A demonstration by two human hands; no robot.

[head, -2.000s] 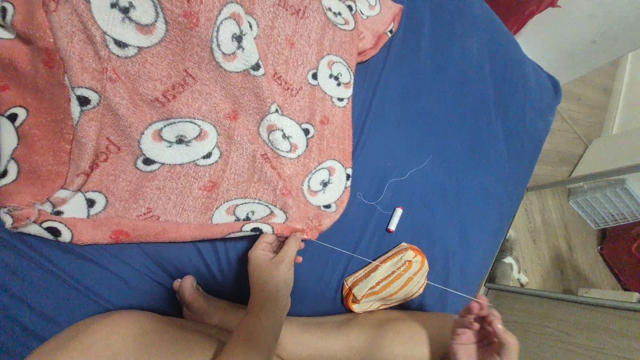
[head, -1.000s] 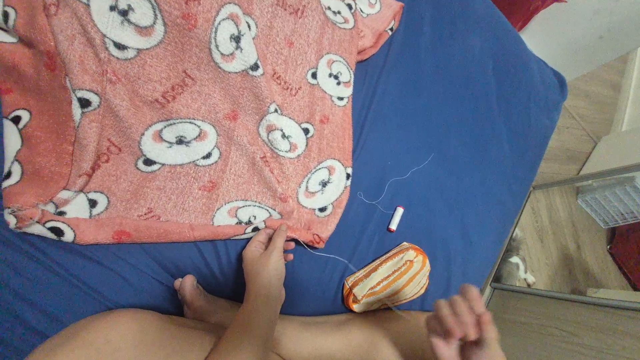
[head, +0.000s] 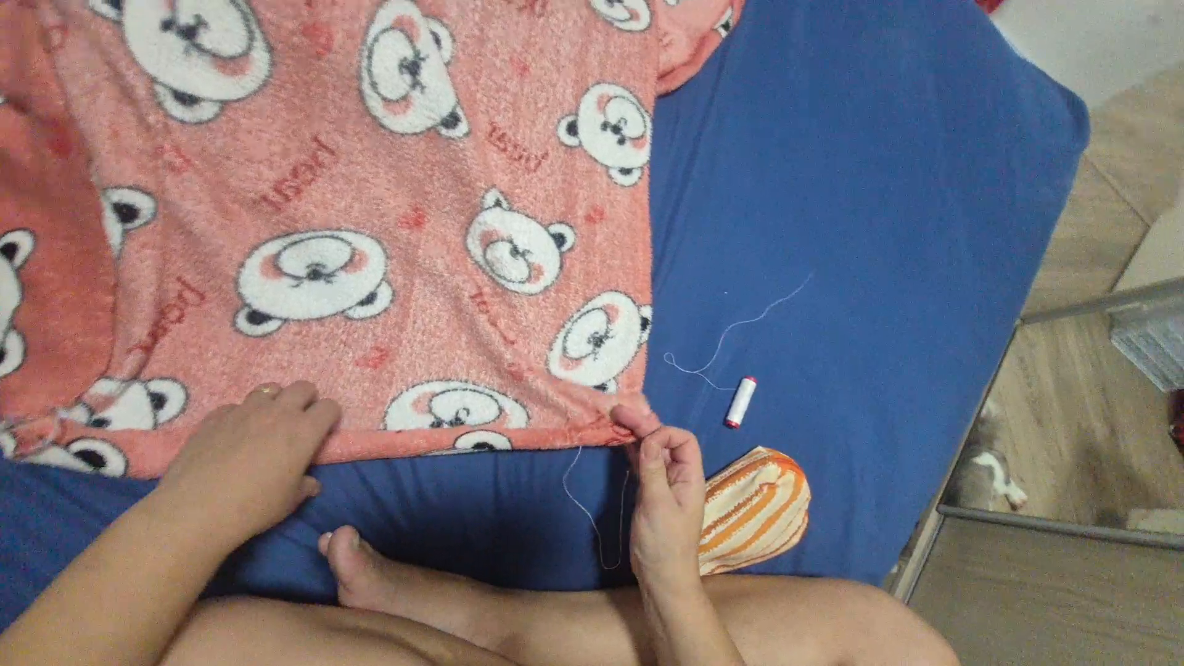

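Note:
A coral fleece fabric (head: 370, 370) printed with bear faces is spread out, its near edge folded into a hem. My left hand (head: 254, 453) lies on that edge toward the left, fingers over the hem. At the hem's right corner my right hand (head: 661, 462) pinches the fabric between thumb and fingers; whether a needle is in it cannot be told. A loop of white thread (head: 601, 555) hangs from the hem beside the right hand. A white thread spool (head: 741, 402) with red ends lies right of the fabric, and an orange-and-cream striped pouch (head: 758, 509) is partly behind the right wrist.
The blue bed sheet (head: 832, 185) lies under everything. My crossed legs are along the near side, a bare foot (head: 356, 564) close to the hem. Past the bed's right edge are a metal rail (head: 1064, 524), a grey-and-white animal (head: 994, 472) on the floor and a white plastic basket (head: 1147, 347).
My right hand has come left from beyond the striped pouch to the fabric corner. My left hand has let go near that corner and moved left along the hem. The thread now hangs slack.

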